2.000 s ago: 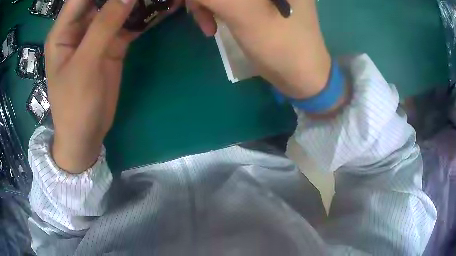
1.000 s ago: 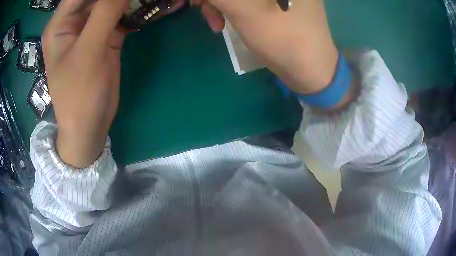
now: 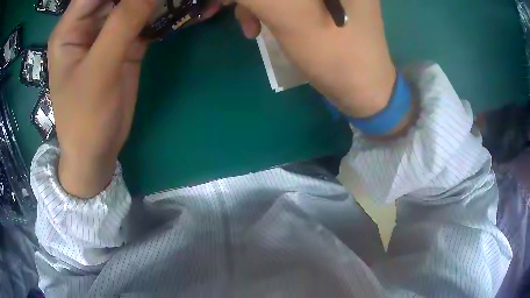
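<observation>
My left hand (image 3: 96, 87) is at the upper left, fingers cut off by the top edge. It holds a dark device housing (image 3: 174, 17) with a row of gold contacts at its near edge. My right hand (image 3: 325, 52) comes in from the right with a blue band at the wrist, its fingertips partly beyond the top edge beside the housing. The dark end of a thin tool, possibly tweezers (image 3: 336, 11), shows over the back of this hand. A pale adhesive sheet (image 3: 280, 67) with a white edge lies partly under my right hand.
Several similar assemblies (image 3: 35, 67) lie on the green mat (image 3: 221, 116) left of my left hand. Clear shiny plastic, possibly a tray (image 3: 13, 169), is at the far left. More clear plastic (image 3: 523, 35) is at the right edge. My striped smock fills the bottom.
My right hand has moved slightly right since the earliest frame. The housing has shifted and tilted a little in my left hand, its gold contacts at a slightly different angle.
</observation>
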